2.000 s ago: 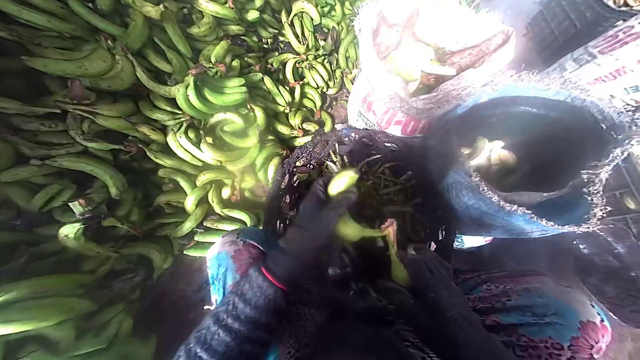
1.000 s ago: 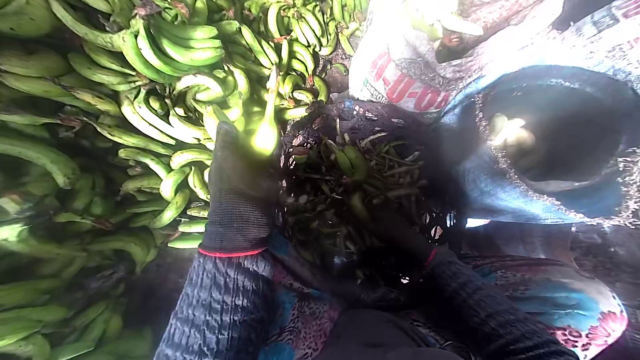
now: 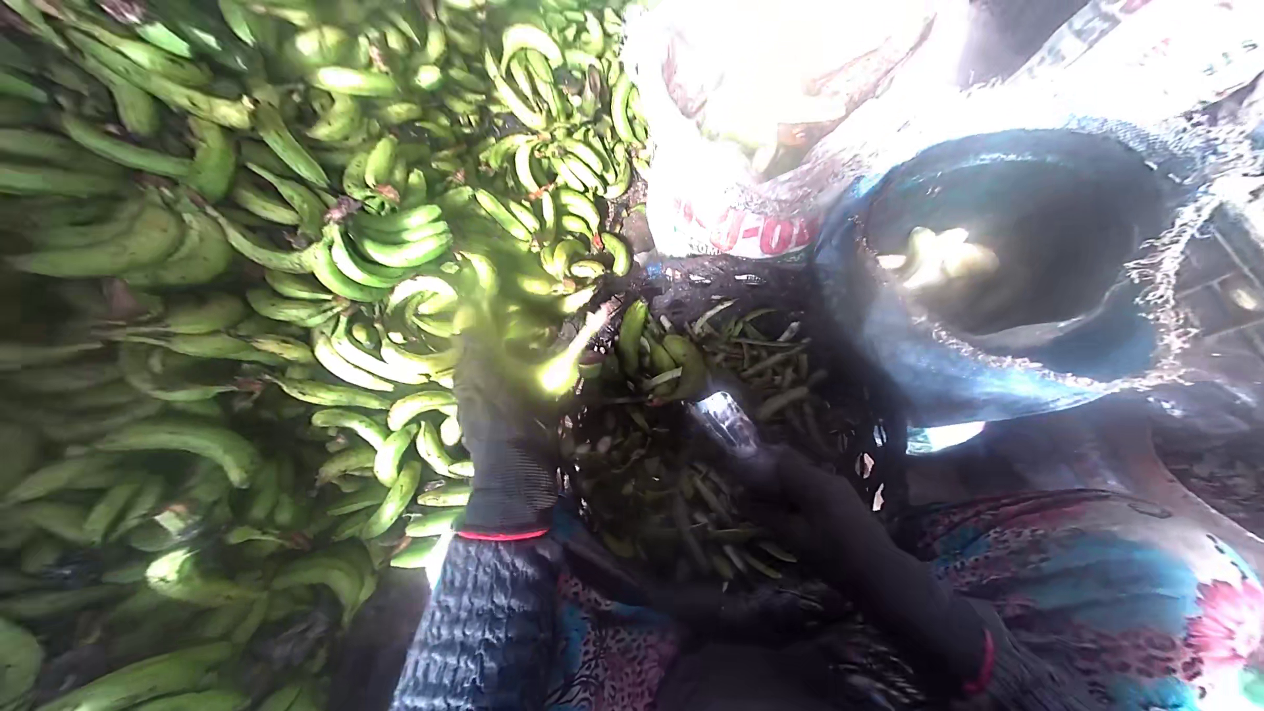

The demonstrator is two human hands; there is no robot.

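My left hand (image 3: 506,425), in a dark knit glove with a red cuff edge, is at the pile of green bananas (image 3: 395,247). Glare and blur hide its fingers, but a sunlit green banana (image 3: 561,373) appears held at them, its stem pointing up and right. Lower right, my right hand (image 3: 800,484), gloved too, grips a short shiny metal tool (image 3: 728,423), probably a knife. Its tip is close to some small green bananas (image 3: 671,360) in a dark openwork basket (image 3: 889,395) that also holds many thin green strips.
Behind the basket stands a white sack (image 3: 731,212) with red lettering, its contents washed out by glare. A blue sack (image 3: 849,326) with a frayed rim, open at the right, contains pale peeled pieces (image 3: 938,259). Patterned cloth (image 3: 1066,583) covers my legs.
My right hand has drawn back to the lower right from deeper in the basket, and the metal tool now shows. The held banana's stem has tipped from upright toward the right.
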